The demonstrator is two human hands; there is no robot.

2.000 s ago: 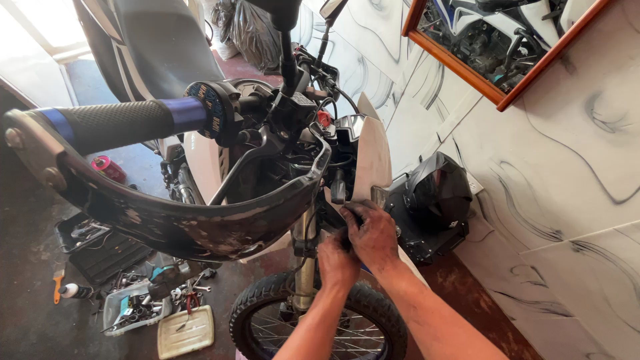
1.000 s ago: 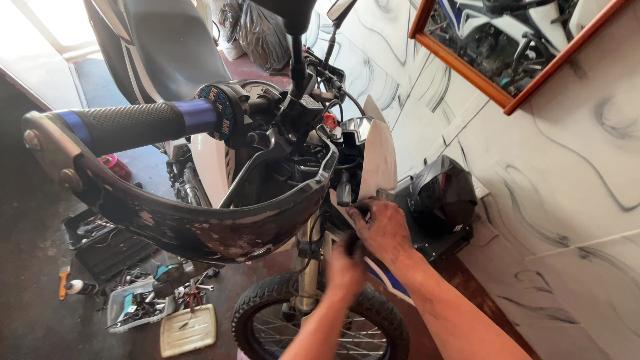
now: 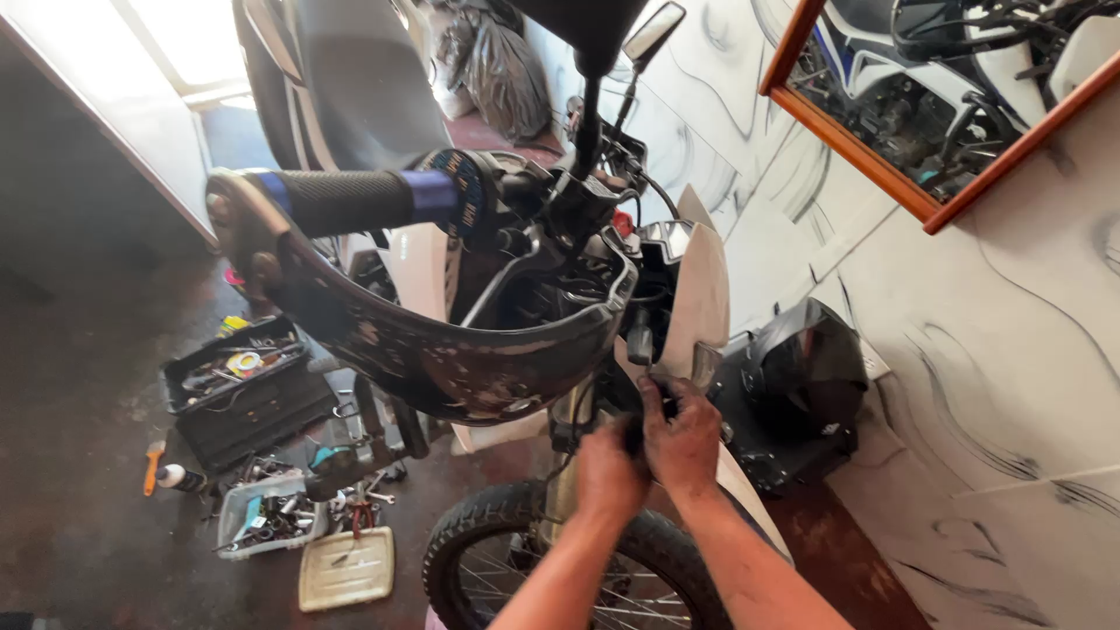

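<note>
Both of my hands are at the front of a motorcycle, beside its white headlight fairing (image 3: 700, 297) and above the front wheel (image 3: 486, 542). My left hand (image 3: 612, 464) is blurred and partly turned away, close against the other; what its fingers hold is hidden. My right hand (image 3: 687, 433) has its thumb and fingers bent around something dark and small just under a turn signal (image 3: 640, 339); I cannot tell what it is. A scuffed black handguard (image 3: 455, 359) curves from the handlebar grip (image 3: 350, 201) on the near side.
A black toolbox (image 3: 254, 411), a clear plastic bin of tools (image 3: 271, 516) and a beige lid (image 3: 347, 569) lie on the floor at left. A black helmet (image 3: 809, 367) stands by the tiled wall at right, below a wood-framed mirror (image 3: 927, 210). A brush (image 3: 152, 468) lies near the toolbox.
Both hands stay under the turn signal by the fairing, with small shifts of the fingers and wrists. The view has moved somewhat, and more of the toolbox shows.
</note>
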